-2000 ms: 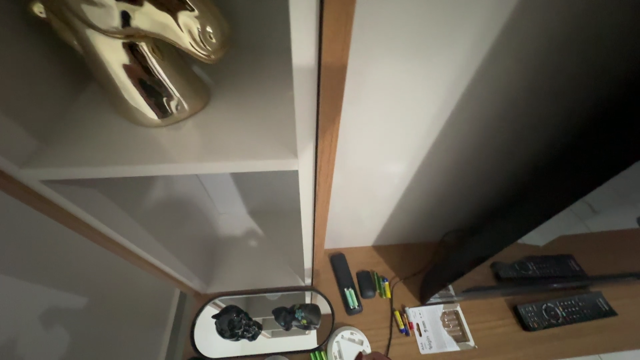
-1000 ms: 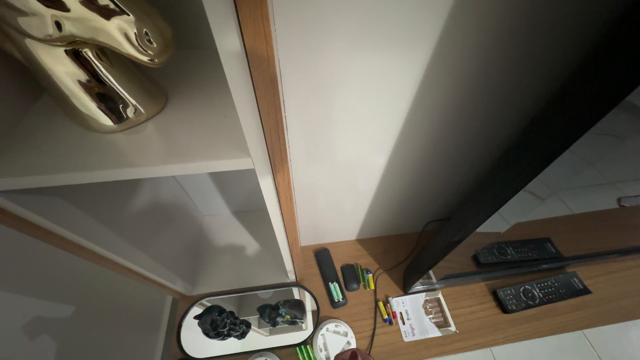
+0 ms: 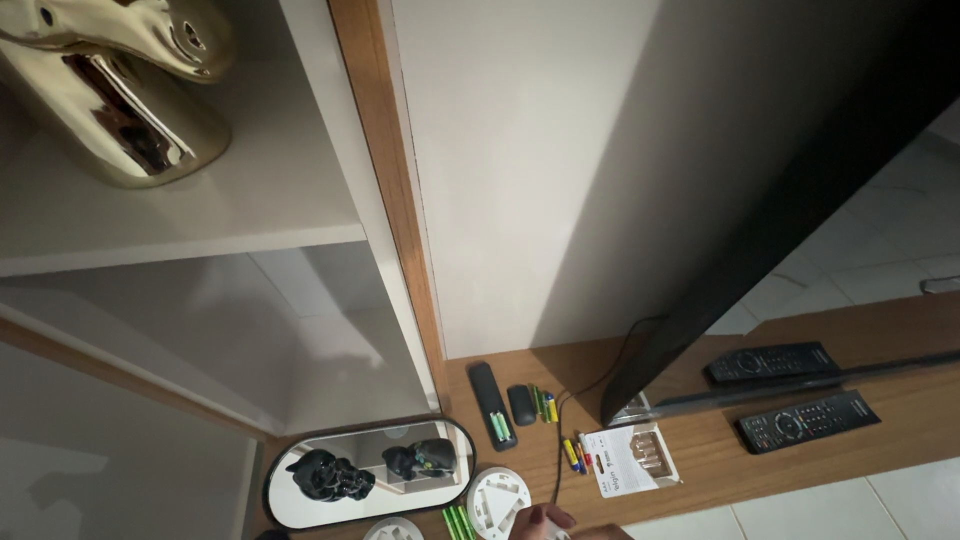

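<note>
At the bottom edge, fingers with dark nails, seemingly my left hand [image 3: 541, 520], curl beside a small white part [image 3: 557, 533]; their grip is mostly cut off. A sliver of skin to their right is perhaps my right hand [image 3: 604, 533]. Just left lies a round white device [image 3: 498, 501] with its battery slots facing up. Several green batteries [image 3: 458, 523] lie between it and a second round white piece [image 3: 394, 530]. Above, a black remote [image 3: 492, 405] shows two batteries in its uncovered compartment, beside a small dark cover [image 3: 521, 405]. More batteries [image 3: 576, 456] lie near an AAA battery pack [image 3: 634, 460].
A black-rimmed mirrored tray [image 3: 281, 517] bears a glossy black figurine [image 3: 326, 476]. Another remote [image 3: 808, 422] lies before the television [image 3: 750, 217]. A thin black cable [image 3: 559, 457] crosses the wooden top [image 3: 697, 450]. A gold figurine [image 3: 142, 112] stands on the shelf [image 3: 255, 195].
The view has shifted, so the shelf lies farther left. More of the fingers shows at the bottom edge beside the round device. The batteries, pack and remotes have not plainly moved.
</note>
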